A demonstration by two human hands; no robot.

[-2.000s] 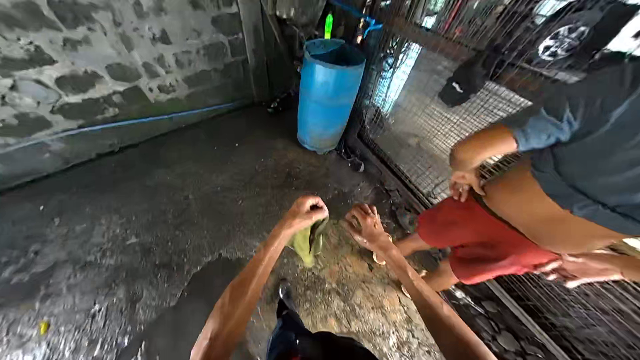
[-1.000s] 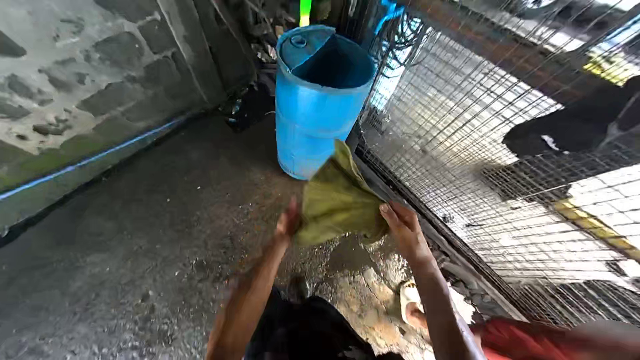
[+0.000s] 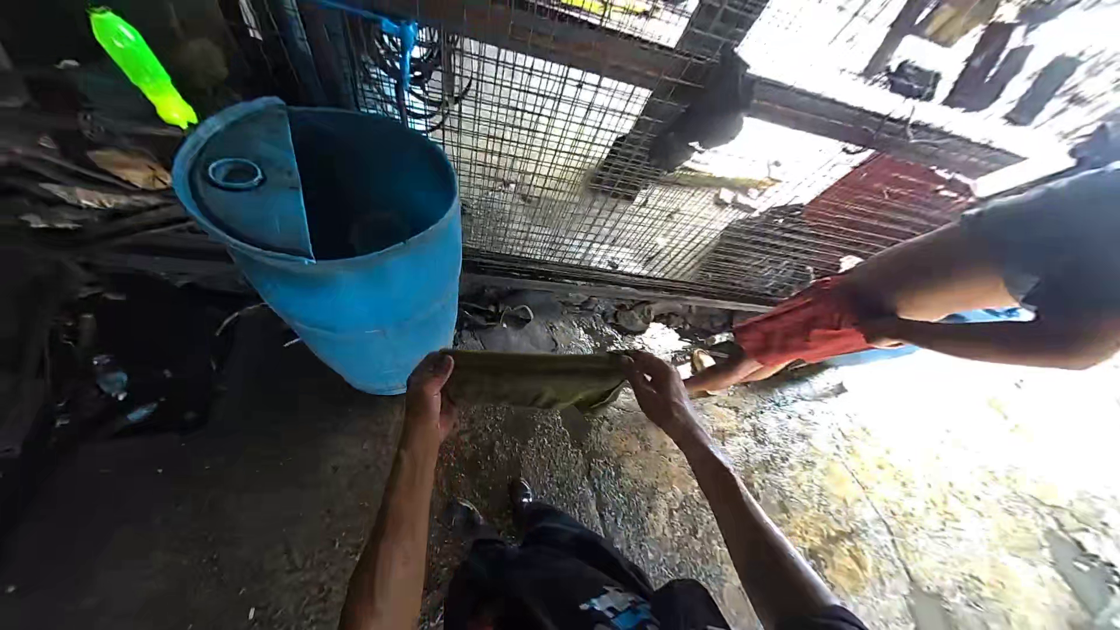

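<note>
An olive-green cloth is stretched level between my two hands, over the wet floor. My left hand grips its left end, close to the lower part of a blue plastic drum. My right hand holds the right end, where the cloth's lower edge hangs a little loose. The drum's top is partly cut away and its inside is dark.
Wire mesh fencing runs behind the drum. A bright green plastic bottle is at the upper left, above dark clutter. At the right a person in red shorts bends beside the fence. The concrete floor looks wet.
The cloth, bunched at my left hand two seconds ago, was spread between both hands one second ago and is now a narrower band. The view has swung right and nearer the drum.
</note>
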